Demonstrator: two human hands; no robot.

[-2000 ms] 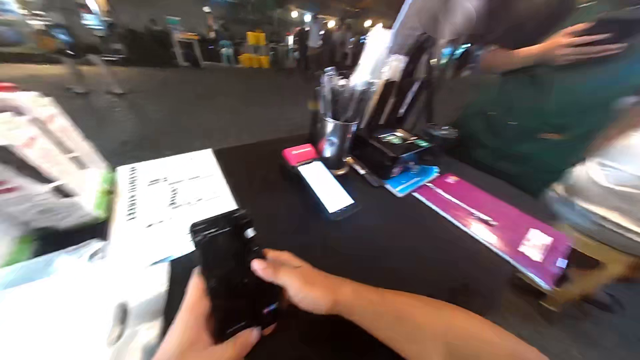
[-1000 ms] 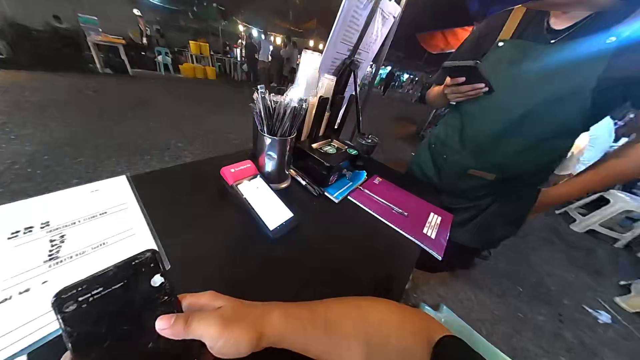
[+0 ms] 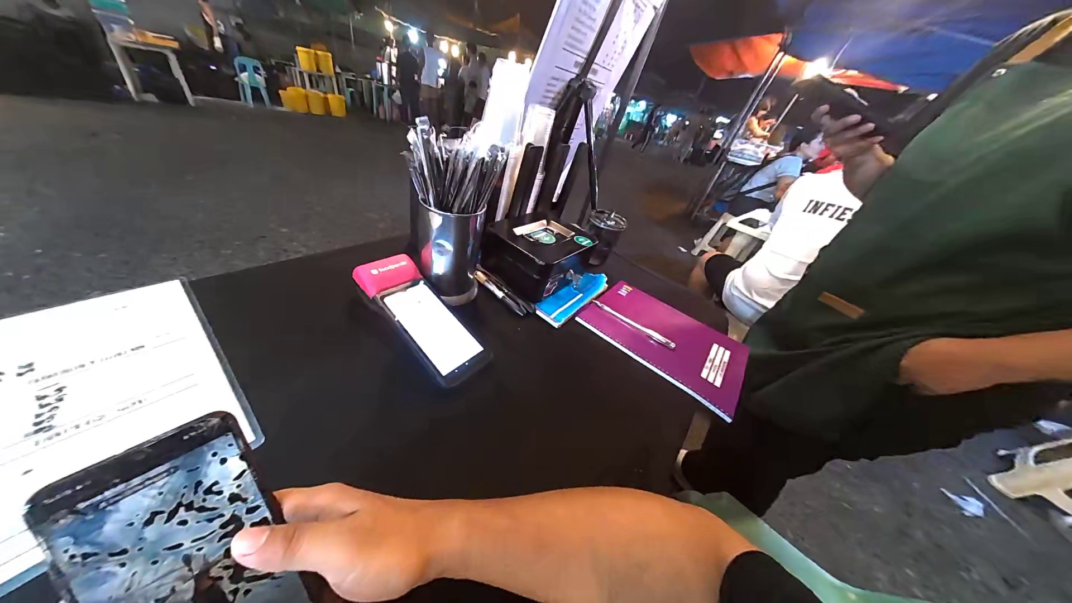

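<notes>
My right hand (image 3: 343, 536) comes in from the right and grips the right edge of a black smartphone (image 3: 159, 519), its thumb over the lit, patterned screen. My left hand is out of sight. Behind the phone lies a laminated white sheet (image 3: 109, 352) with writing. Farther off on the black table rests a handheld payment terminal (image 3: 435, 327) with a pink top and a bright white screen.
Behind the terminal stand a metal cup (image 3: 448, 251) of wrapped cutlery and a black box (image 3: 540, 255). A small blue notebook (image 3: 571, 299) and a purple notebook (image 3: 670, 347) with a pen lie rightward. A person in a green apron (image 3: 946, 226) stands at the right, holding a phone.
The phone's screen has gone from dark to lit. My left hand, seen on the phone two seconds ago, has left the view. The view has swung right.
</notes>
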